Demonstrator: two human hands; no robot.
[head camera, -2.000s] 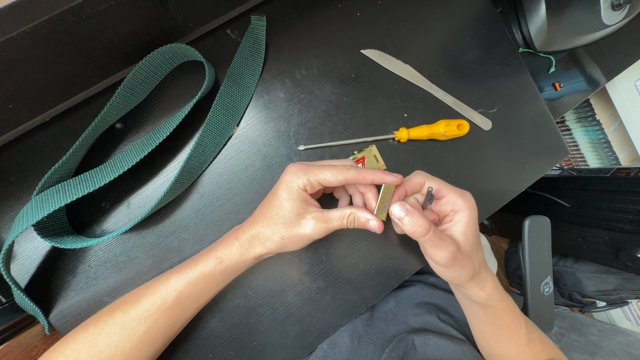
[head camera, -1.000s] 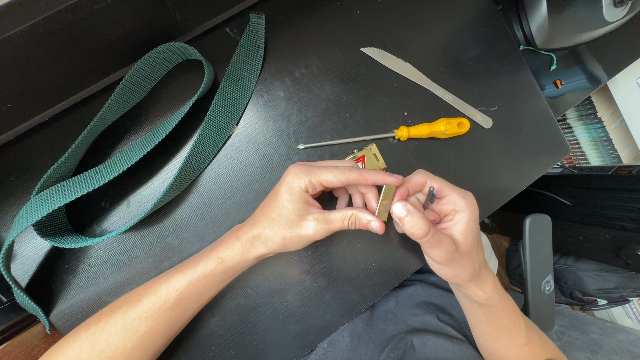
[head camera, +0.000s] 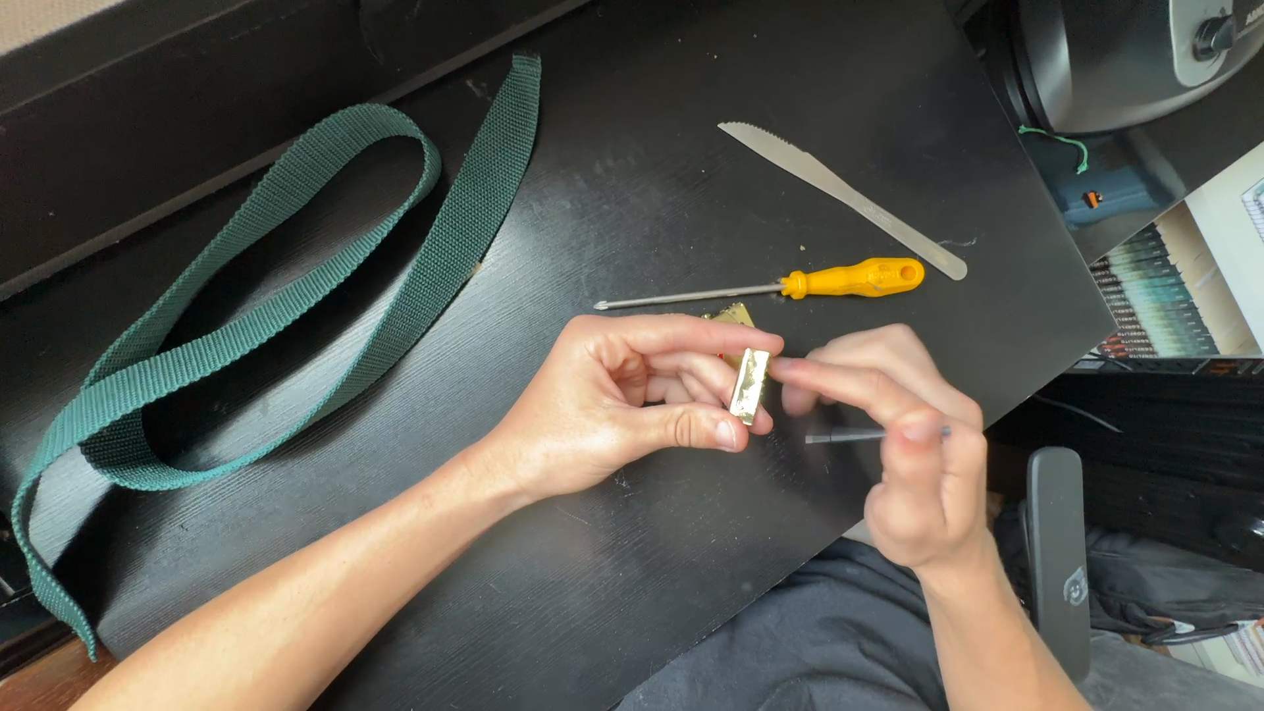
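Between its thumb and index finger, my left hand (head camera: 642, 400) holds a small shiny brass-coloured metal piece (head camera: 750, 387). Behind those fingers a second gold-coloured part (head camera: 732, 316) with a red mark shows, mostly hidden. My right hand (head camera: 908, 434) is to the right, its index fingertip close to the metal piece; whether they touch is not plain. A thin, blurred metal tool (head camera: 844, 435) is held by its thumb and curled fingers, its flat tip pointing left. Just above the hands lies a Phillips screwdriver (head camera: 854, 278) with a yellow handle.
A serrated table knife (head camera: 844, 197) lies beyond the screwdriver. Looped green webbing strap (head camera: 296, 296) covers the left of the black desk (head camera: 612, 197). A grey-black appliance (head camera: 1116, 59) stands at the upper right, and a chair armrest (head camera: 1059, 563) is at the lower right.
My right hand has opened out from its closed pinch, its index finger now extended towards the metal piece. The thin tool now points left, below that finger. My left hand has stayed about where it was.
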